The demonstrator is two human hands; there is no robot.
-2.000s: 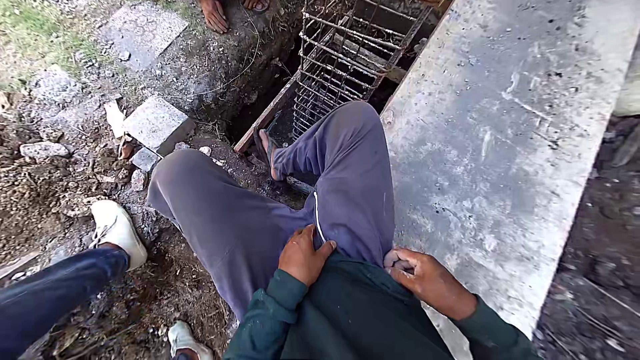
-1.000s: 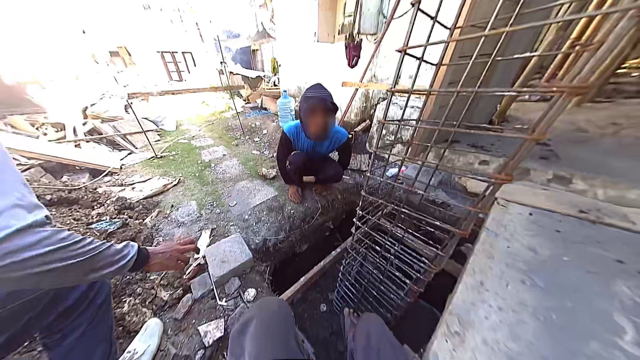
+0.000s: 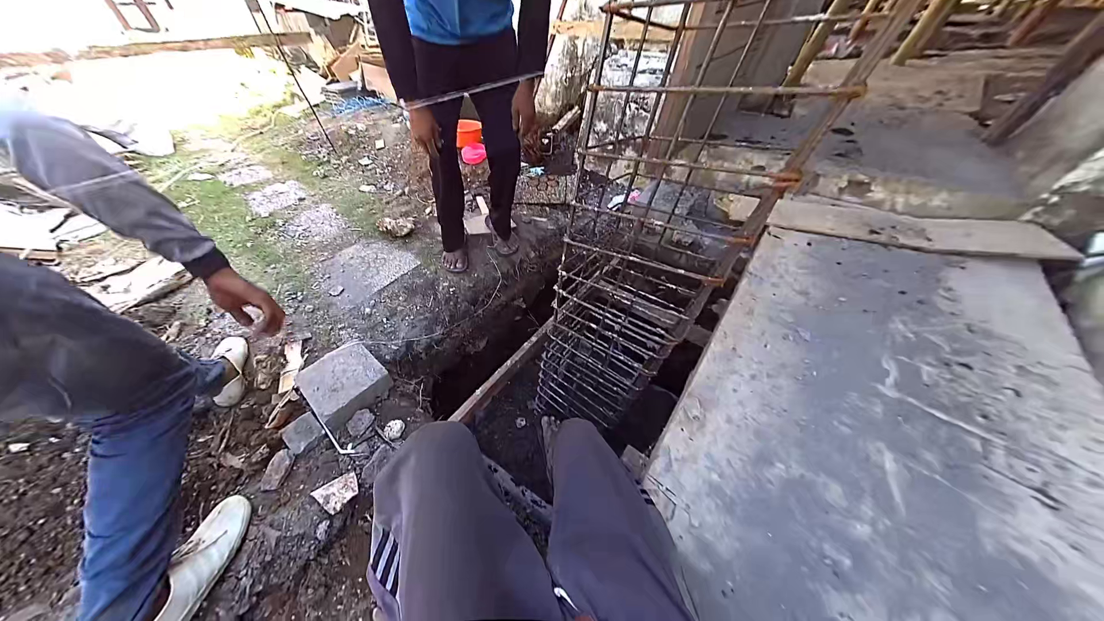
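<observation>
Neither of my hands can be told in the head view; only my knees in grey trousers show at the bottom centre. Just beyond my knees a rusty rebar cage point(image 3: 604, 345) rises out of a dug pit point(image 3: 483, 371), leaning up toward the right. A wooden board point(image 3: 504, 377) lies across the pit on the cage's left side. Left of the pit a concrete block point(image 3: 343, 384) rests on the dirt, with a thin bent metal rod point(image 3: 326, 424) against its near side.
A smooth concrete slab point(image 3: 871, 431) fills the right side. One person point(image 3: 466, 103) stands beyond the pit; another point(image 3: 129, 362) is at the left, a hand above the block. Broken stones point(image 3: 335, 493) lie near my left knee. An orange bucket point(image 3: 468, 133) stands farther back.
The person beyond the pit has risen from a crouch to standing. The person at the left has moved a hand up off the block area. My hands, on my lap two seconds ago, are out of sight.
</observation>
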